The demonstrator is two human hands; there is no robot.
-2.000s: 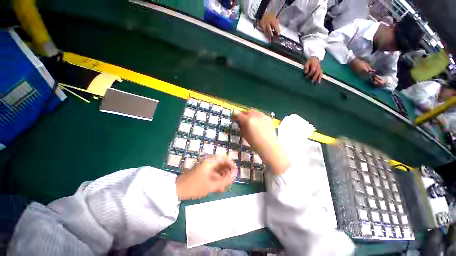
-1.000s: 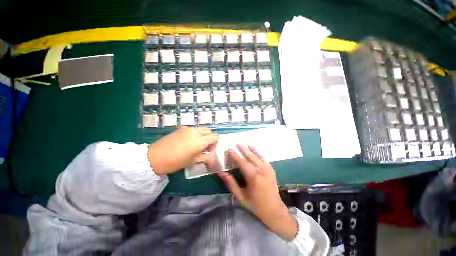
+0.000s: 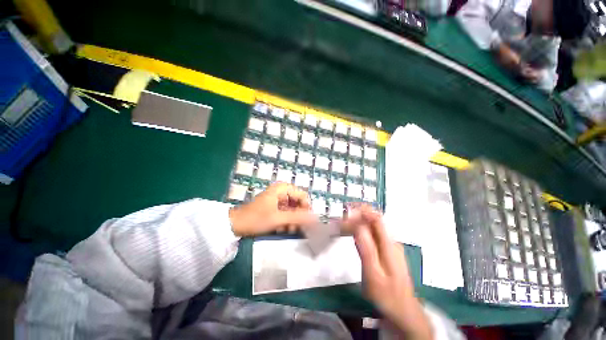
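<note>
My left hand [image 3: 274,211] and my right hand [image 3: 380,255] meet in front of the tray's lower edge. Between their fingertips is a small grey-brown adhesive pad [image 3: 321,238], blurred and tilted. Its left edge is at my left fingers, its right edge at my right fingers. The white pad sheet [image 3: 309,269] lies under it, with one grey block at its left end. The clear tray [image 3: 382,159] has rows of pockets filled with silver-white battery cells [image 3: 305,158]; my hands hide part of its lowest row.
The liner pile [image 3: 404,186] lies right of the tray, then the tall tray stack [image 3: 508,232]. A spare grey sheet [image 3: 171,113], a yellow tape piece [image 3: 133,86] and a blue box [image 3: 30,103] are at left. A person's hands [image 3: 521,66] show across the line.
Since one second ago, my hands have risen off the pad sheet and a grey pad is now between them. The view has turned and tilted, showing the blue box and the opposite bench.
</note>
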